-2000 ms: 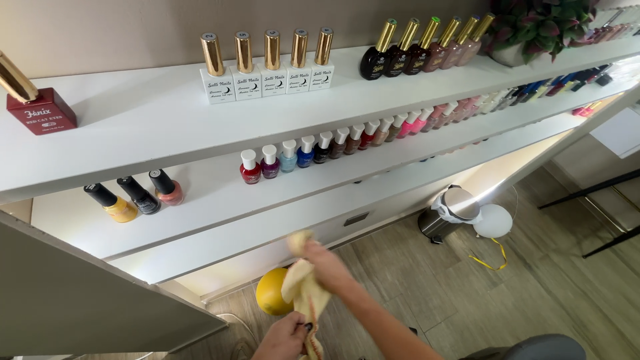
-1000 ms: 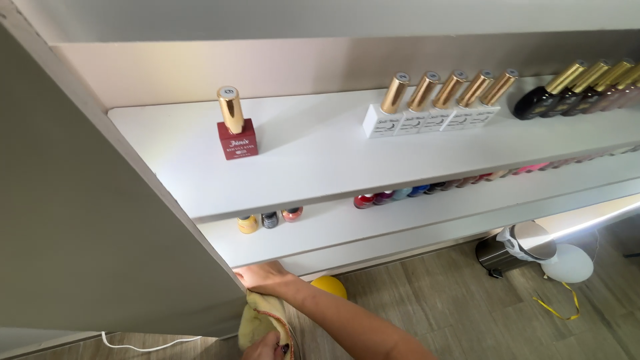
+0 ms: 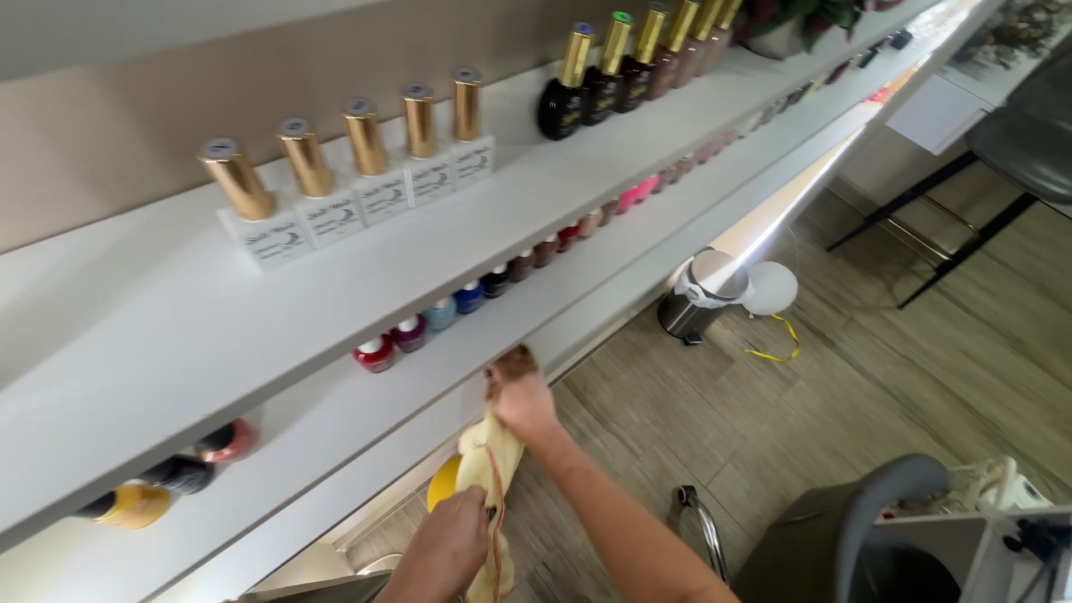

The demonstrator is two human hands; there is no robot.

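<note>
My right hand grips a bunched end of a yellow cloth at the front edge of the lowest visible white shelf; the end under its fingers looks brown. Lower down, my left hand holds the hanging part of the same cloth, which has a red-edged border. Small nail polish bottles stand in a row on the shelf beyond my hands. On the shelf above are white bottles with gold caps and dark bottles with gold caps.
Yellow, black and coral polish bottles stand at lower left. A yellow balloon lies behind the cloth. On the floor are a metal bin, a white balloon and a chair's chrome foot. A grey chair and a bar stool stand right.
My right hand has moved from the shelf's left end, by the grey panel, rightward along its edge with the cloth. My left hand has followed, still on the cloth. The view has shifted right.
</note>
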